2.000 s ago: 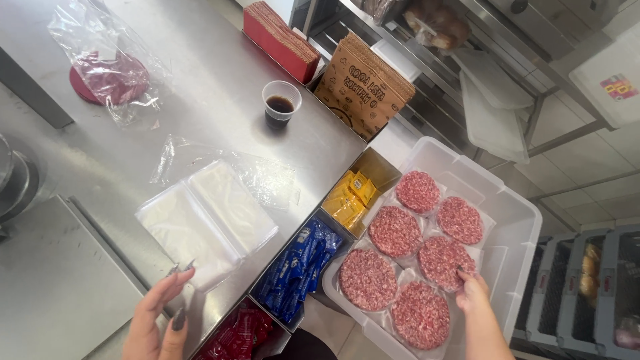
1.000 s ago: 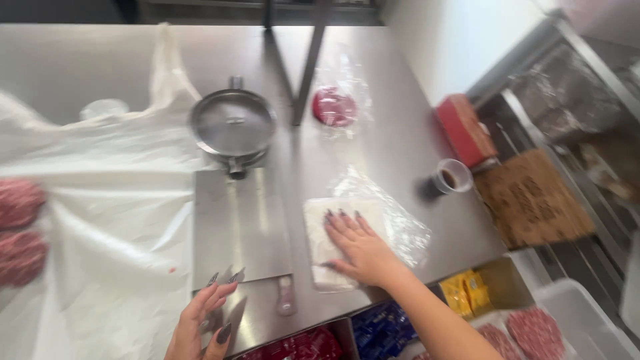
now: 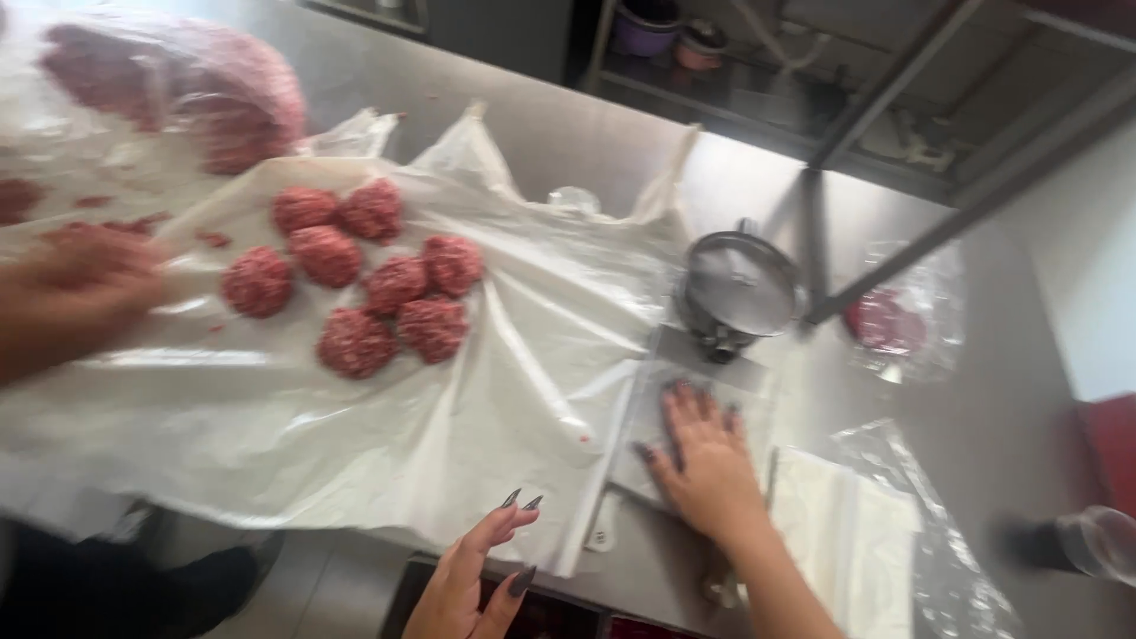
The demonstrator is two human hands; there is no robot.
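Note:
My right hand (image 3: 710, 457) lies palm down, fingers spread, on a clear sheet over the base plate (image 3: 652, 435) of a round metal patty press (image 3: 739, 284). Nearer me, my left hand (image 3: 484, 564) hovers by the front edge of a white plastic sheet (image 3: 524, 426), fingers apart and nothing in them. Several balls of ground meat (image 3: 395, 284) rest on that sheet, left of the press. A stack of white square sheets (image 3: 843, 532) lies right of my right forearm. At far left, another person's blurred hand (image 3: 98, 275) is beside loose bits of ground meat.
A large mass of meat under clear plastic (image 3: 177, 89) is at the back left. Metal legs (image 3: 815, 240) rise behind the press. To the right are a red disc in clear wrap (image 3: 887, 319), a tipped-looking blurred cup (image 3: 1105, 541) and a red box (image 3: 1114, 444).
The view has swung left, bringing the meat balls and the other person's hand into sight. My right hand has moved from the stack of white sheets onto the press's base plate.

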